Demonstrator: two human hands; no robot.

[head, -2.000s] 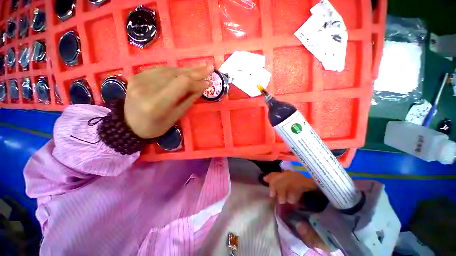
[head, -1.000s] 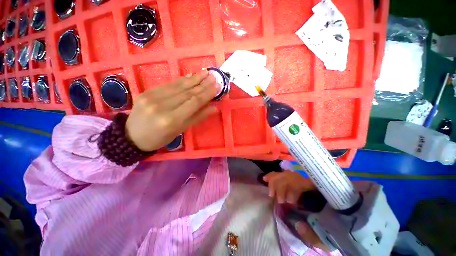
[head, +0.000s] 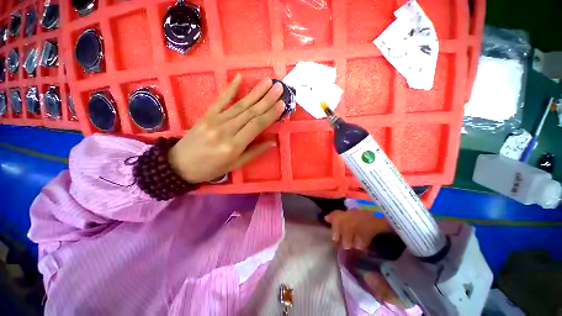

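Observation:
My left hand (head: 225, 139) has its fingers stretched over a round watch-like unit (head: 288, 100) near the middle of the red-orange foam tray (head: 299, 119). The fingers cover most of the unit; its dark, shiny rim shows at their tips, beside a white wipe (head: 313, 86). The underside of the hand is hidden. My right hand (head: 360, 229), partly hidden, holds the grey-white dispensing gun (head: 459, 271) at lower right. Its dark cartridge (head: 394, 196) with a white label points up and left. The yellow-orange nozzle (head: 326, 109) is at the wipe's lower edge, right of the unit.
Several round units (head: 148, 108) sit in pockets at left, and one (head: 182, 27) at the top. A smudged white piece (head: 411, 46) lies at upper right. Beyond the tray are a clear bag (head: 496, 86), a white bottle (head: 516, 180) and a thin blue-and-white stick (head: 537, 133).
My left hand has moved right, its fingers now spread more and covering the unit's face, which showed pinkish-white earlier. The tray view has shifted slightly. The gun remains in my right hand.

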